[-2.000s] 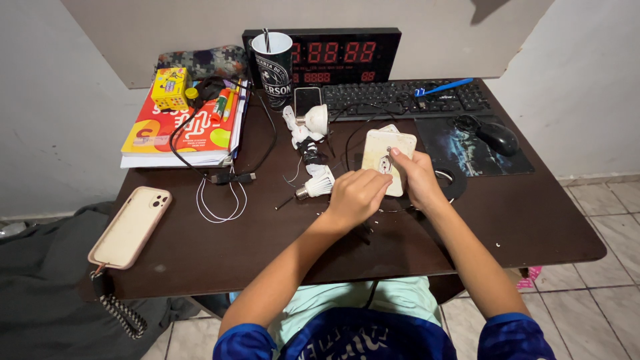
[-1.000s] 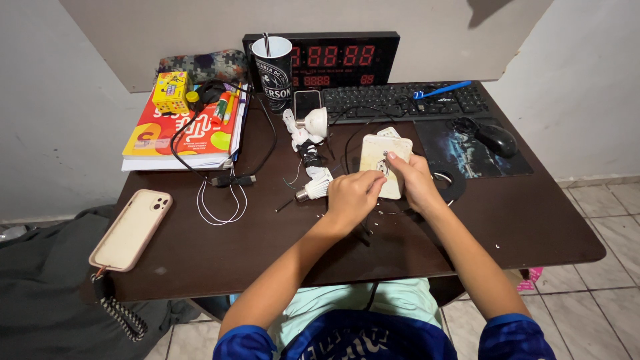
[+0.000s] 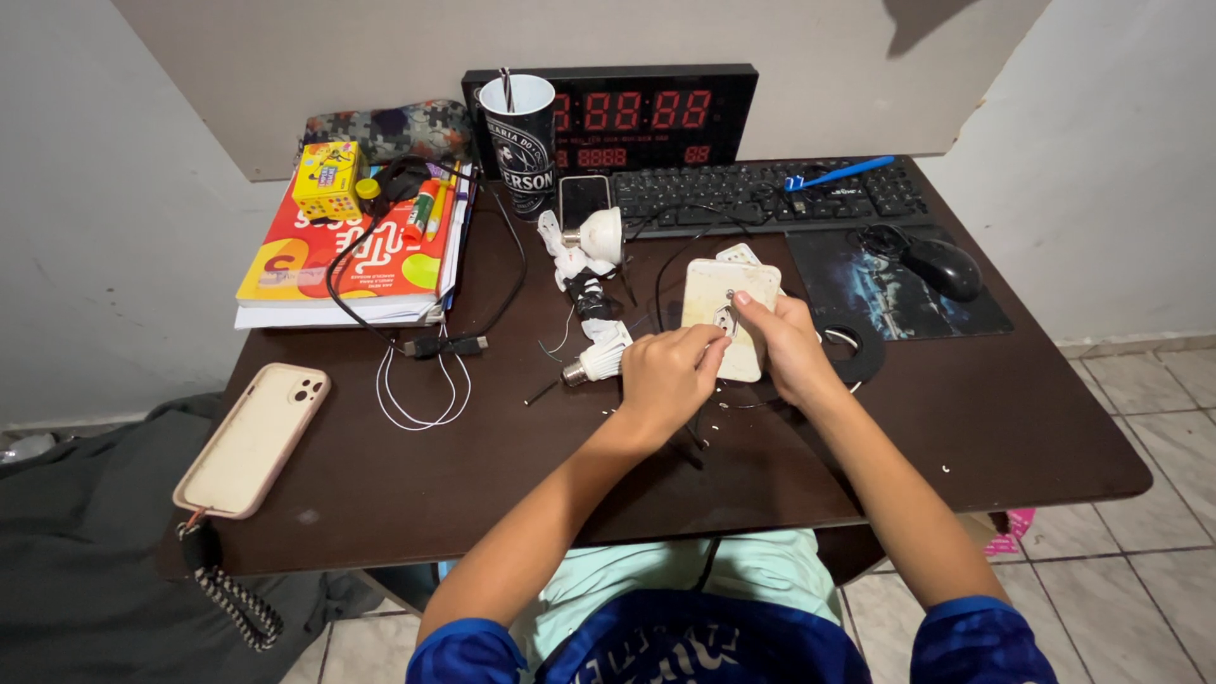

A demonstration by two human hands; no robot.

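My right hand (image 3: 796, 344) grips the right side of a yellowed white wall-socket plate (image 3: 714, 285), its thumb near a screw on the face. The fingers of my left hand (image 3: 671, 372) are pinched together at the plate's lower left, by the socket opening; whether they hold something small I cannot tell. Behind the plate's top edge a smaller white socket piece (image 3: 738, 254) shows. To the left lie a white bulb (image 3: 600, 237) and a second white bulb (image 3: 600, 359) with a metal screw base, with black and white wrapped material between them. A roll of black tape (image 3: 860, 353) lies right of my right hand.
A keyboard (image 3: 703, 195) with a blue toothbrush (image 3: 841, 174), a mouse (image 3: 940, 269), a cup (image 3: 521, 142) and a digital clock (image 3: 655, 109) stand at the back. Books (image 3: 380, 275), a looped cable (image 3: 513, 304) and a phone in a pale case (image 3: 252, 442) lie left. White bits dot the desk.
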